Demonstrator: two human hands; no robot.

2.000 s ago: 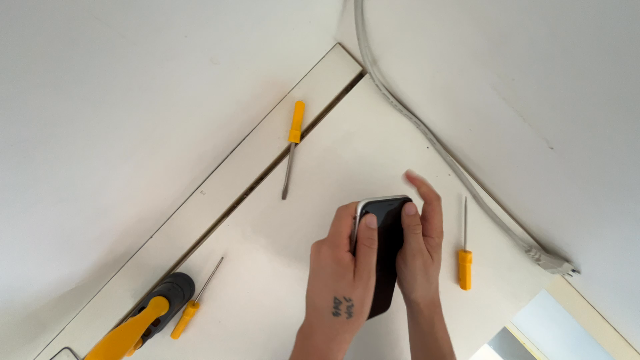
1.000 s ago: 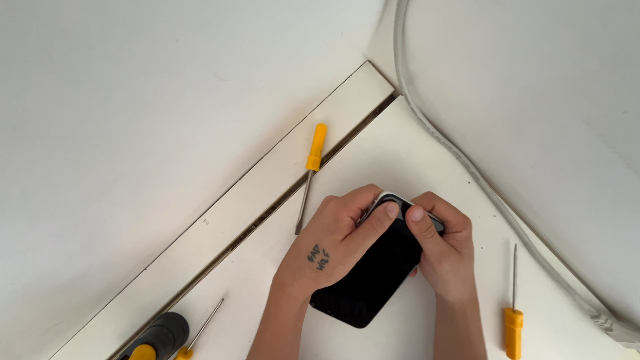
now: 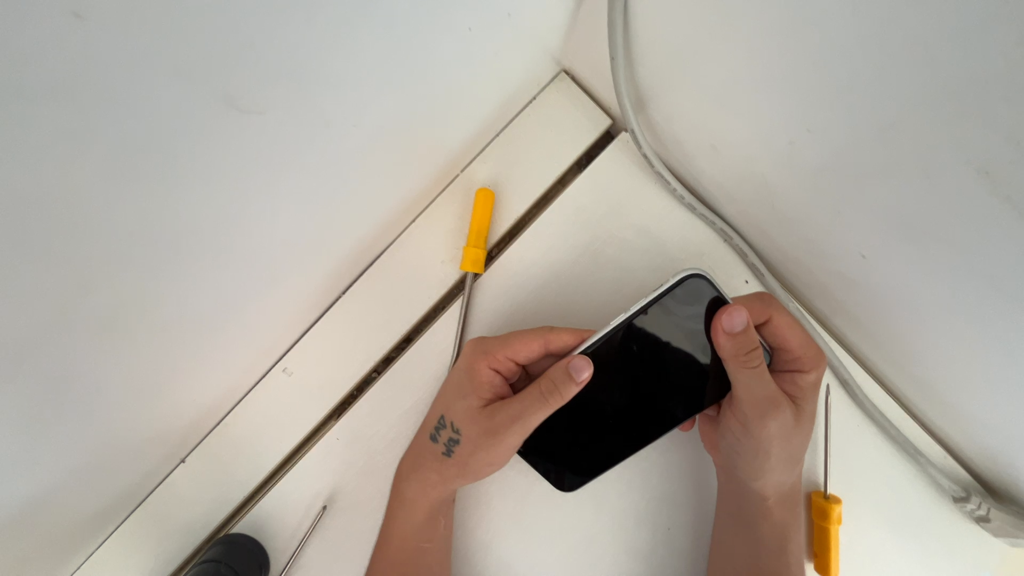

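Note:
A smartphone (image 3: 632, 392) with a black, unlit screen and a pale silver frame is held tilted above the white surface. My left hand (image 3: 496, 400), with dark writing on its back, grips the phone's left long edge, thumb on the screen's border. Around the upper right end closes my right hand (image 3: 760, 376), its thumb lying on the glass. Just up and left of my left hand lies a screwdriver with a yellow handle (image 3: 478, 232), its tip hidden behind the hand. Another yellow-handled screwdriver (image 3: 826, 528) rests right of my right wrist.
A grey cable (image 3: 688, 200) runs down the right side along the wall. A dark gap (image 3: 384, 360) crosses the white surface diagonally. At the bottom left are a black rounded tool part (image 3: 232, 556) and a thin metal shaft (image 3: 304, 540), both cut off by the frame edge.
Both hands have turned the phone from nearly upright in view to a slant, its upper end now toward the right. My right hand has moved down along that end. The view has shifted somewhat.

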